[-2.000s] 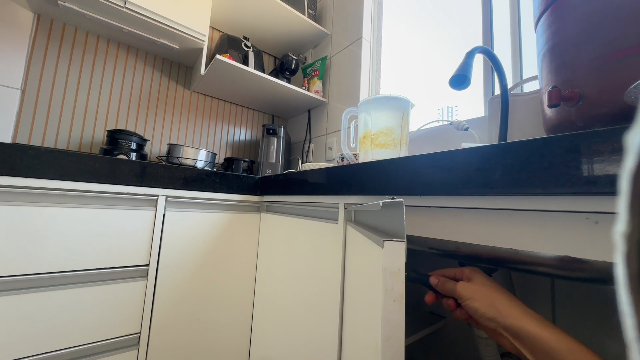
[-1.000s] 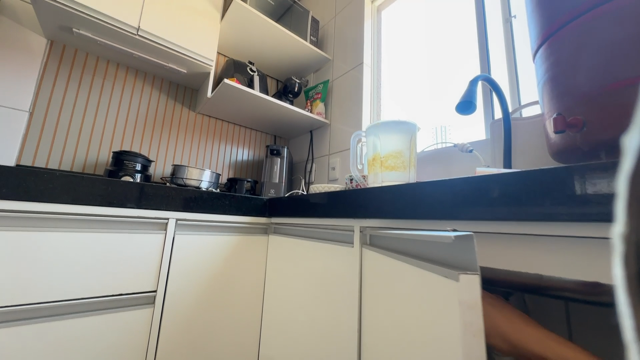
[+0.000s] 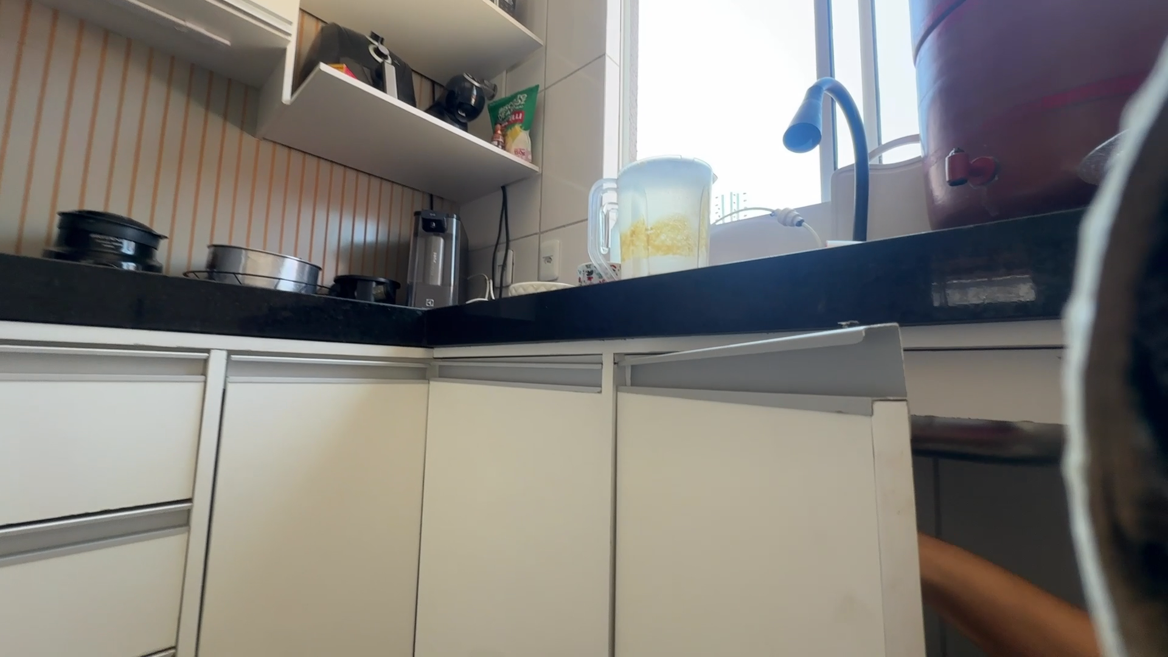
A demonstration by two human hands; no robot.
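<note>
A forearm reaches into the cabinet under the sink at the lower right. The hand at its end is hidden behind the open white cabinet door, so what it touches or holds does not show. Which of my hands this is, the view does not settle. No other hand is visible. Above the forearm, the dark underside of the metal sink shows inside the cabinet.
Over the cabinets runs a black stone countertop. On it stand a clear plastic pitcher, a large reddish water container with a tap, and pots. A black faucet arches near the window. A blurred edge fills the far right.
Two seconds ago a hand showed beside the door's edge, inside the cabinet; it is now hidden behind the door, with only the forearm visible. The view has shifted.
</note>
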